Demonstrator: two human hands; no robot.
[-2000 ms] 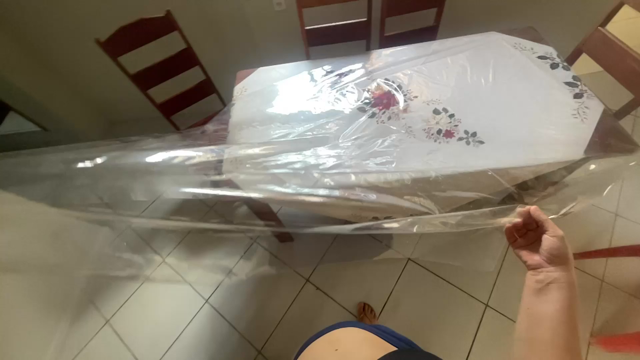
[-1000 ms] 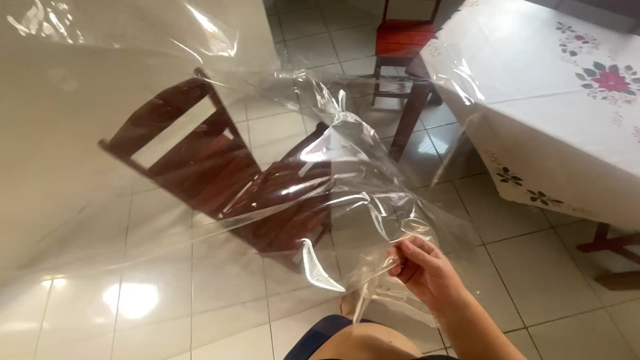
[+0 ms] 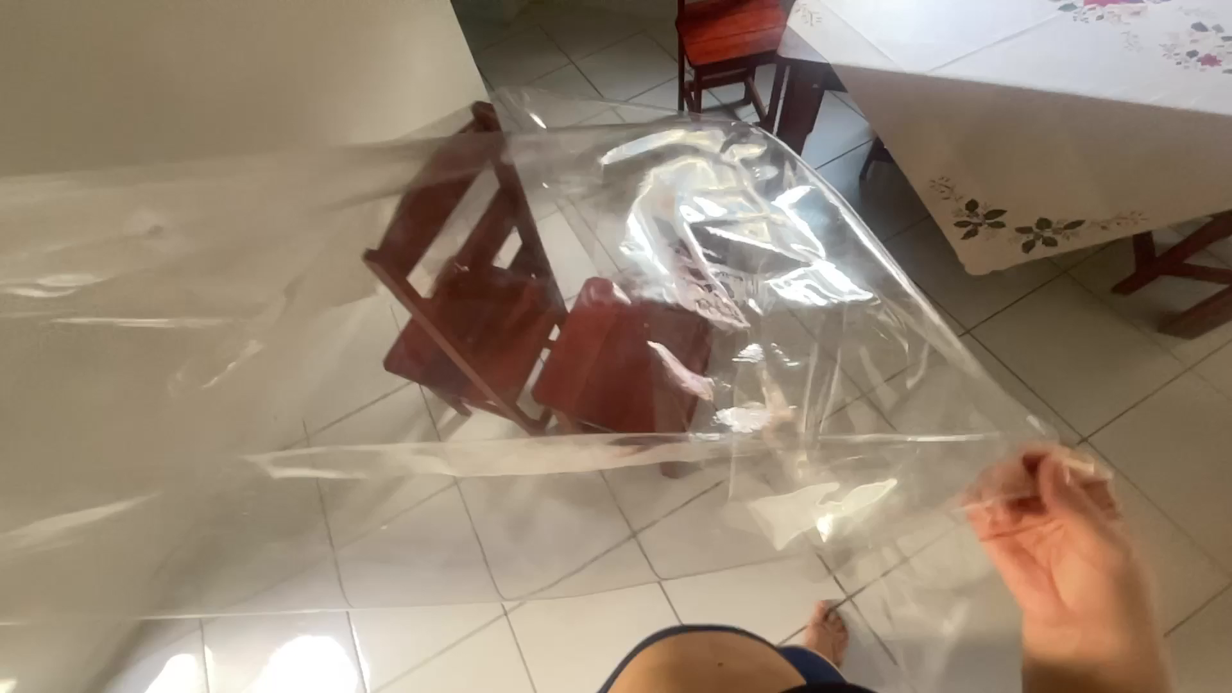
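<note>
A large clear plastic sheet (image 3: 539,462) stretches across the view from the left edge to the lower right, creased and shiny with reflections. My right hand (image 3: 1049,520), at the lower right, pinches the sheet's corner between thumb and fingers. Toward the left the sheet runs out of view, and my left hand does not show. Through the plastic a dark red wooden chair (image 3: 481,318) and a second wooden seat (image 3: 626,366) beside it can be seen.
At the upper right stands a table with a white floral tablecloth (image 3: 962,125) hanging over its side. Another red wooden chair (image 3: 736,38) is behind it. A pale wall (image 3: 221,77) rises at the upper left. Below are floor tiles (image 3: 558,635) and a bare foot (image 3: 826,630).
Two seconds ago the sheet hung in front of the table; now it hangs in front of the chairs. The view has swung left. My right hand keeps its hold on the sheet.
</note>
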